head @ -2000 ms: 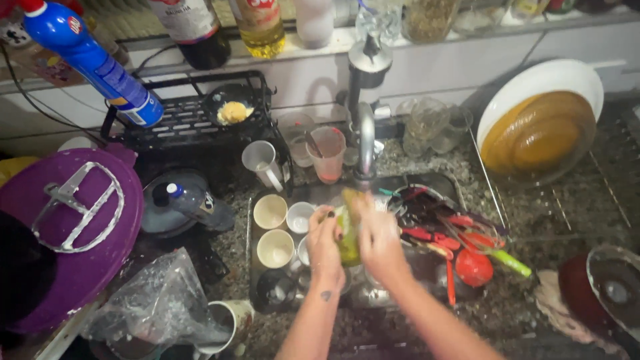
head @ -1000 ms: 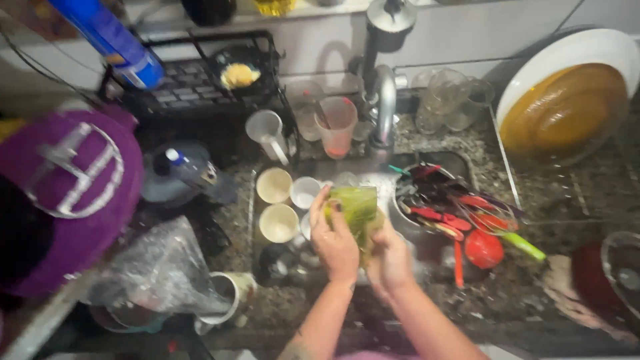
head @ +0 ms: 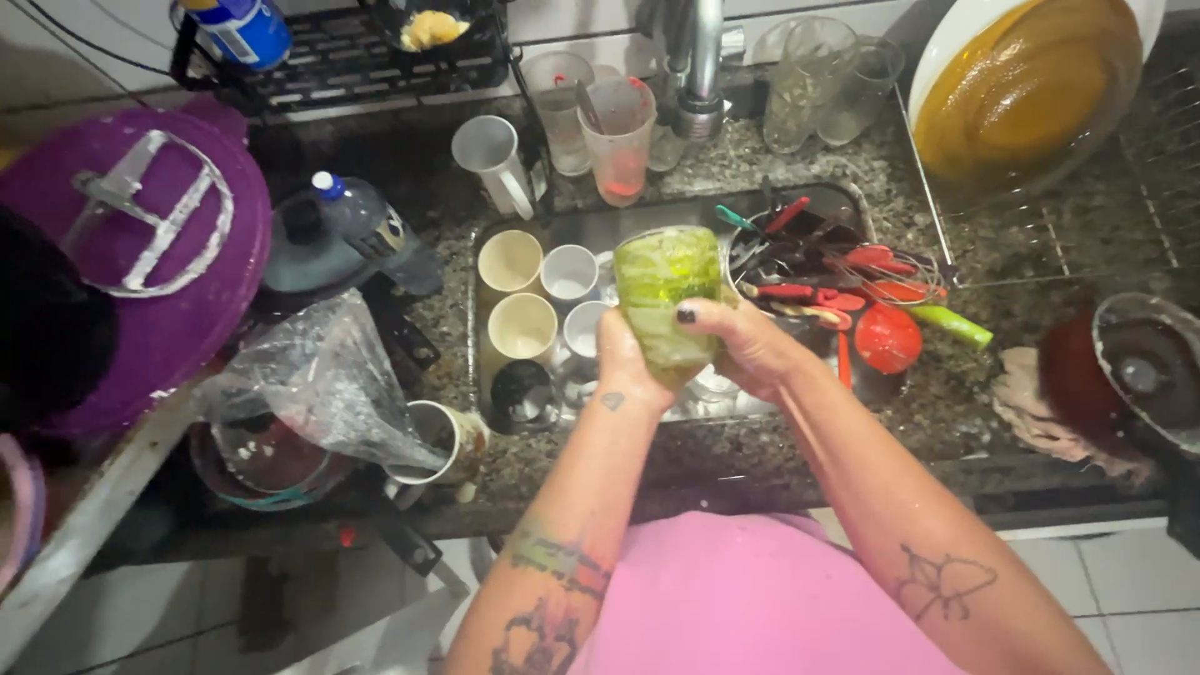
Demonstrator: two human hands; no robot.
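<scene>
Both of my hands hold a green glass tumbler above the sink. My left hand supports its lower left side. My right hand grips its right side, with the thumb across the front. To the left of the glass, cream cups and white cups stand in the sink. Utensils with red handles, a whisk and a red ladle lie piled to the right. The faucet is behind the glass.
Plastic cups and clear glasses stand behind the sink. An amber glass plate leans at the right, above a red pot. At the left are a purple lid, a bottle, a plastic bag and a mug.
The green glass has turned in my hands, and my right thumb now lies across its front. The view has shifted down, showing more of the forearms and the pink shirt.
</scene>
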